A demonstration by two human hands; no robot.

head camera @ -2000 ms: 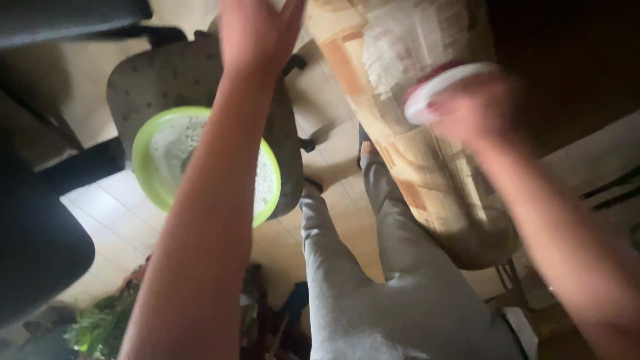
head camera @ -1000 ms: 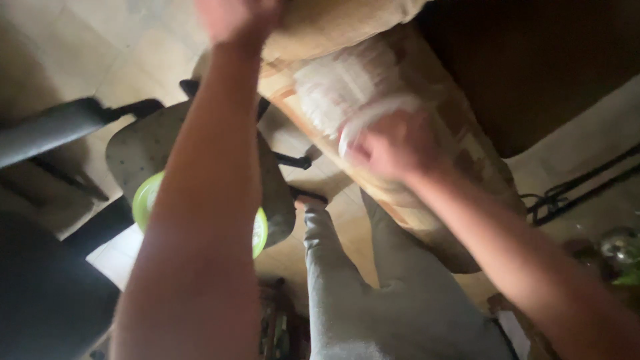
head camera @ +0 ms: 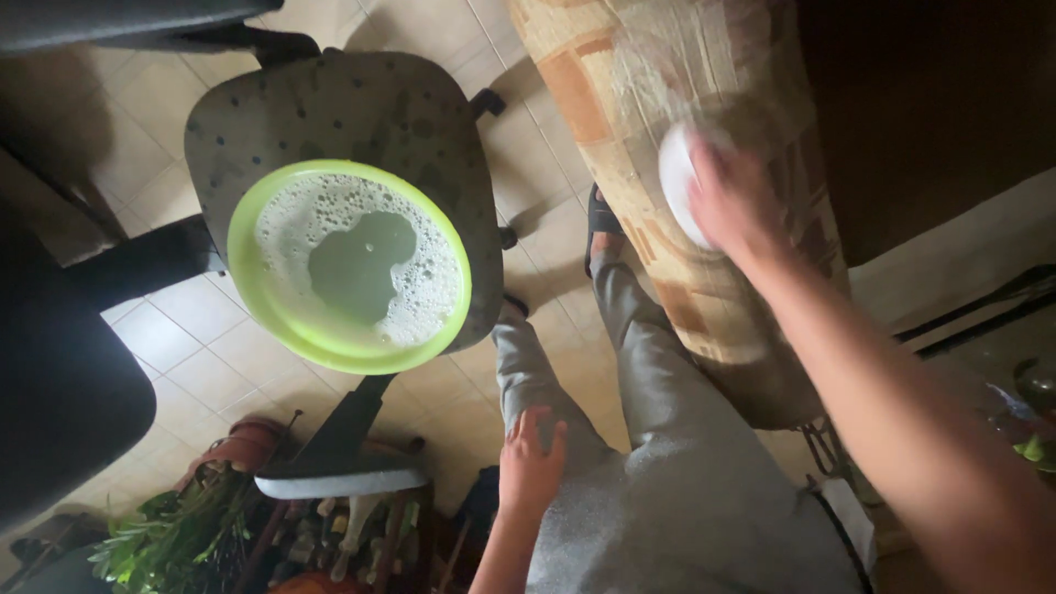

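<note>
My right hand (head camera: 737,198) is closed around a white oval brush or scrubber (head camera: 681,183), blurred by motion, on the patterned fabric (head camera: 693,289) of a long upholstered cushion or armrest. White foam (head camera: 652,70) streaks the fabric just above it. My left hand (head camera: 532,458) rests on the thigh of my grey trousers, fingers slightly curled and nothing seen in it. To the left, a lime-green basin (head camera: 351,361) of soapy water (head camera: 355,268) sits on the grey, spotted seat of an office chair (head camera: 396,107).
Black chair parts (head camera: 66,346) stand at the left edge. Below the basin are a chair armrest (head camera: 342,481), a terracotta pot (head camera: 247,445) and a leafy plant (head camera: 165,528). A dark surface (head camera: 932,107) lies at upper right, and black metal bars (head camera: 982,305) at right. My feet are on the tiled floor.
My left hand has come down from the upper part of the view to my thigh, so the basin shows fully. The right hand still holds the white brush or scrubber on the fabric.
</note>
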